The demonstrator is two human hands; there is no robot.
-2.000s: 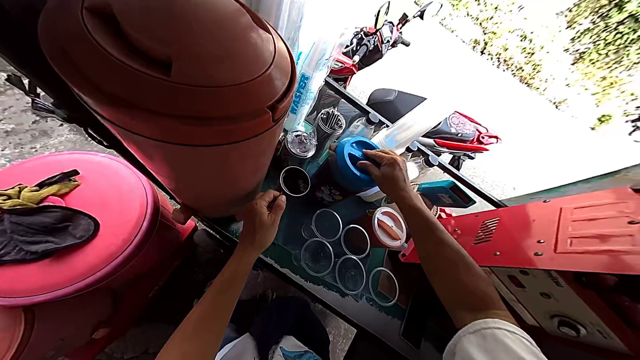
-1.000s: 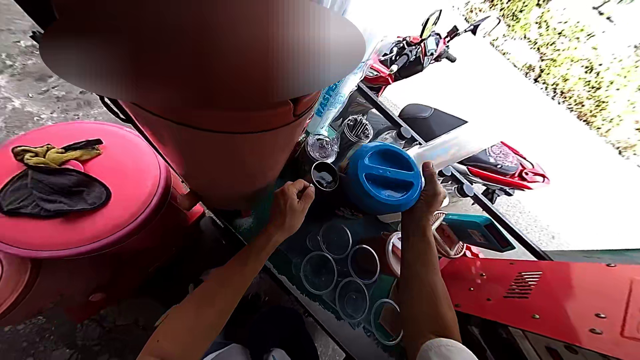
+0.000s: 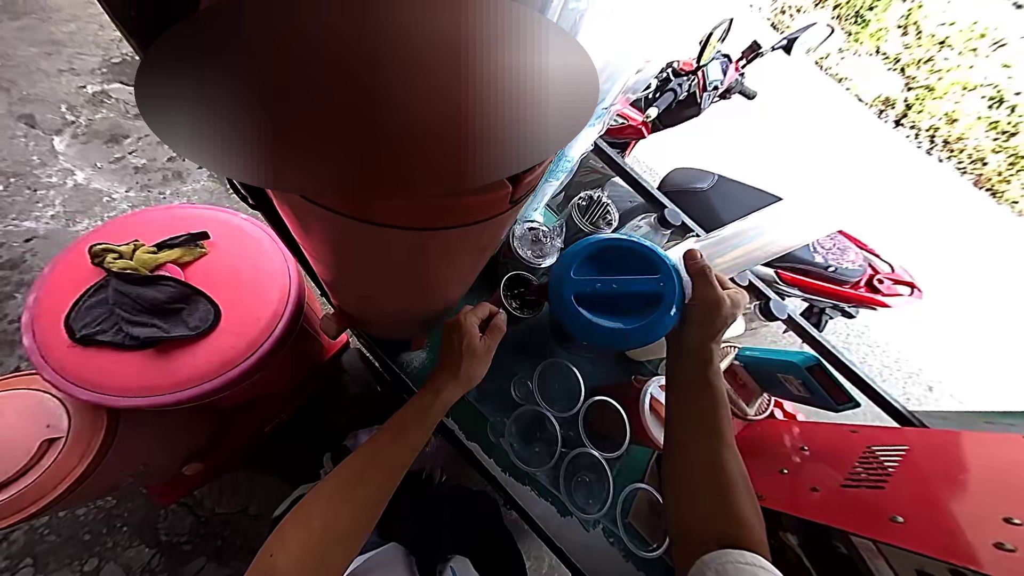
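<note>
My right hand (image 3: 708,300) is closed around the right side of a jug with a round blue plastic lid (image 3: 616,292). The jug is held up, with its lid facing the camera and its body mostly hidden beneath. Just left of the lid is a small round cup (image 3: 522,294) with dark contents. My left hand (image 3: 472,340) has its fingertips pinched beside this cup; whether they grip a handle is too small to tell. Several clear plastic cups (image 3: 586,482) stand with their rims up on the dark green tabletop below the jug.
A large reddish drum (image 3: 384,264) stands behind my left hand. A pink lidded barrel (image 3: 264,336) with dark and yellow cloths (image 3: 144,308) is at left. To the right are a teal box (image 3: 792,378) and a red metal machine (image 3: 880,480). Motorcycles (image 3: 840,268) stand beyond the table edge.
My right hand has moved from the top of the blue lid to the jug's side, and the jug has been lifted toward the camera. My left hand stays beside the small cup. The view has shifted.
</note>
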